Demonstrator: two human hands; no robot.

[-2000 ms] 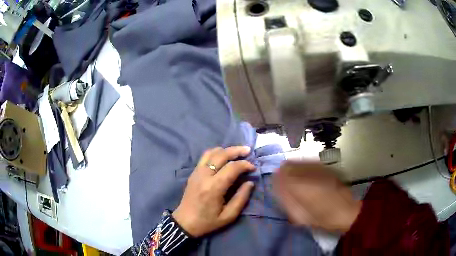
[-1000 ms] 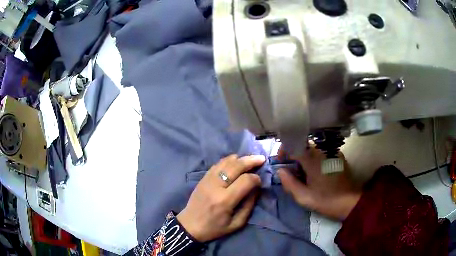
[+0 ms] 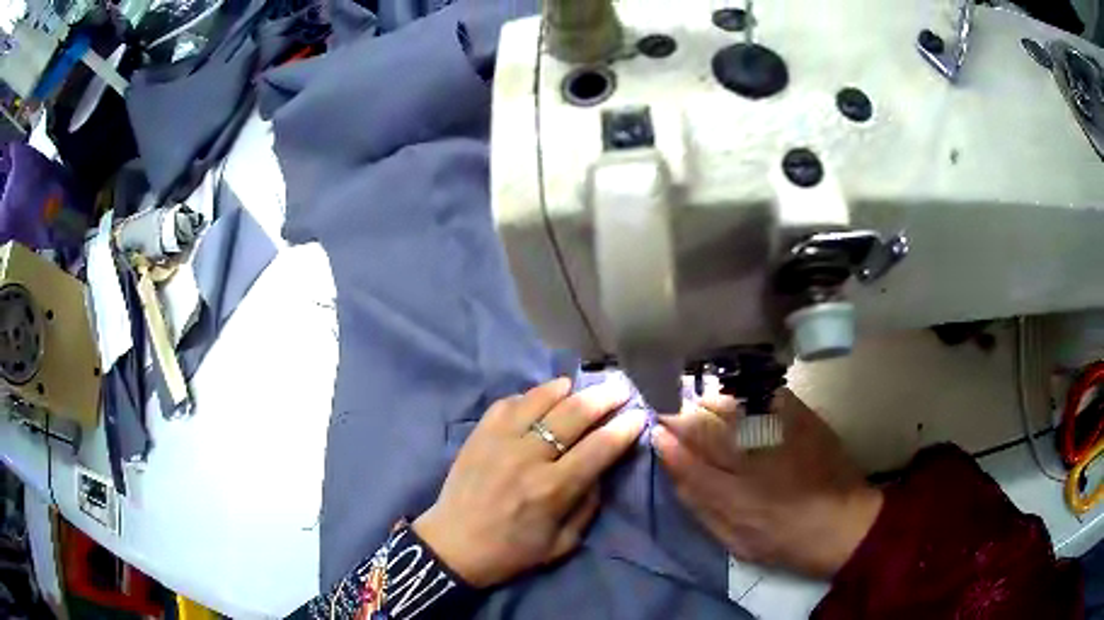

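The grey-blue garment panel [image 3: 400, 315] lies across the table and under the head of the white sewing machine [image 3: 751, 145]. My left hand [image 3: 521, 478] lies on the panel, its fingertips pressing the cloth just left of the needle area. My right hand [image 3: 769, 484] is at the right of the needle area, its fingertips on the cloth close to my left fingertips. The cloth there looks pale lilac under the lamp. The pocket slit is mostly covered by my hands. The needle is hidden behind the machine head.
Cloth strips [image 3: 230, 267] and a small roll lie at the left beside a yellow-beige machine end [image 3: 49, 333]. Crumpled grey cloth [image 3: 200, 97] is heaped at the back left. Scissors with red and orange handles [image 3: 1081, 448] lie at the right edge.
My left hand has moved slightly up and covers more of the pocket slit. My right hand has come in against the left fingertips. The machine head appears shifted left and lower in view.
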